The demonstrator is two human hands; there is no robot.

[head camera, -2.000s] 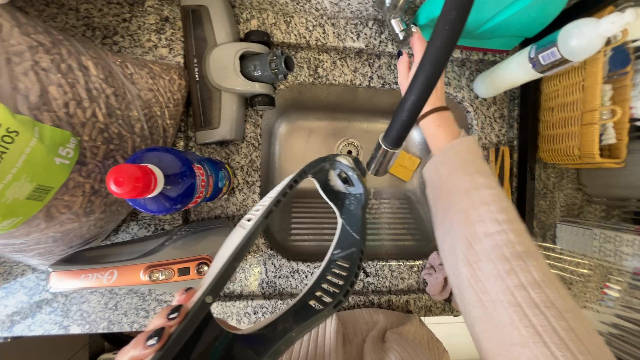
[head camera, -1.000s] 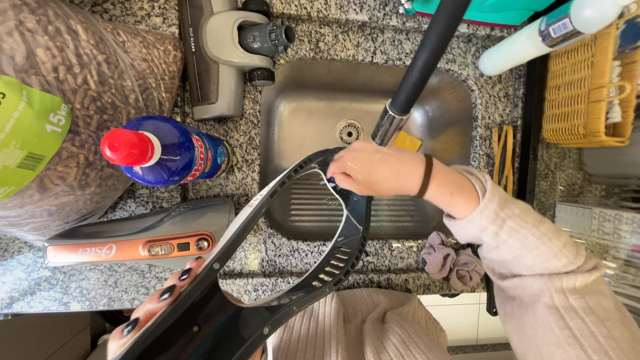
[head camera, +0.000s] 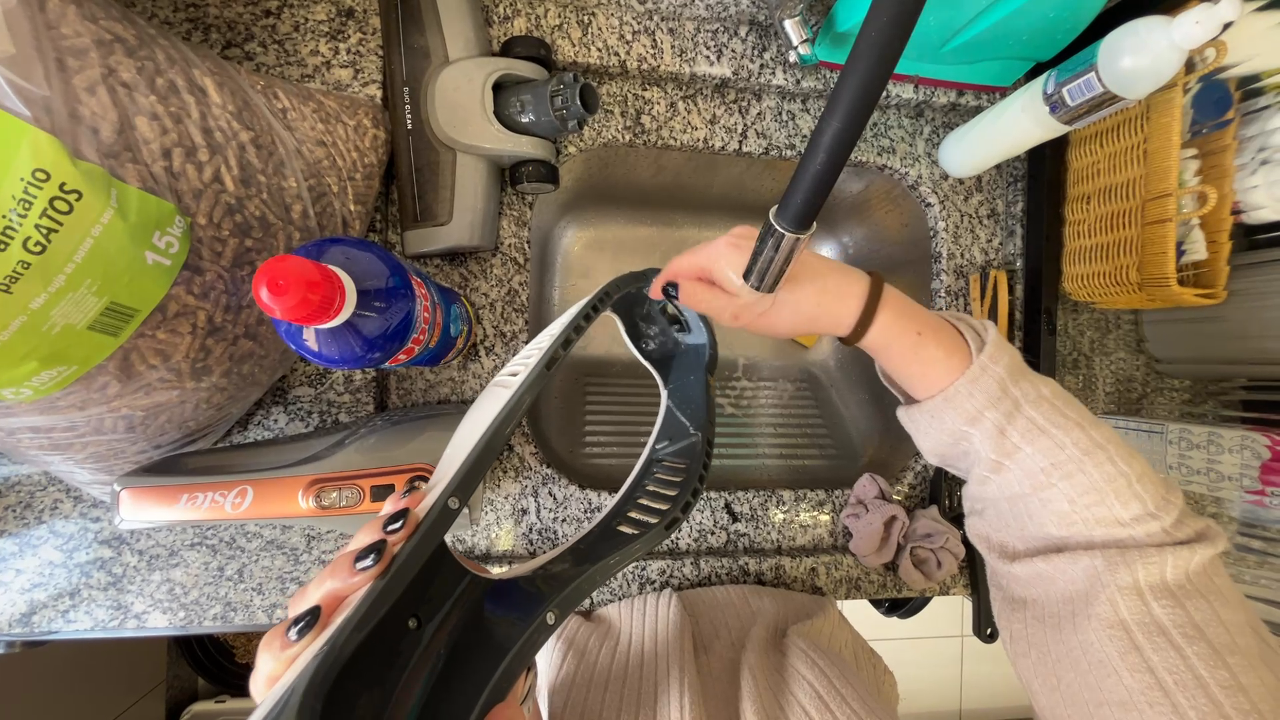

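My left hand grips the wide end of a black and white plastic appliance part with a large loop-shaped opening, at the lower middle. At the loop's far end, over the stainless steel sink, the fingers of my right hand touch a small recess. Whether they pinch anything there is hidden. A black faucet hose with a chrome tip hangs just above my right hand. Left of the sink lie a grey vacuum floor head and an Oster handheld unit with a copper-coloured panel.
A pellet bag and a blue bottle with a red cap stand at the left. Two scrunchies lie by the sink's near right corner. Toward the right are a pump bottle, a wicker basket and a teal container.
My right hand has come down from the faucet area at the top to the loop's far end. My left hand keeps its hold on the plastic part.
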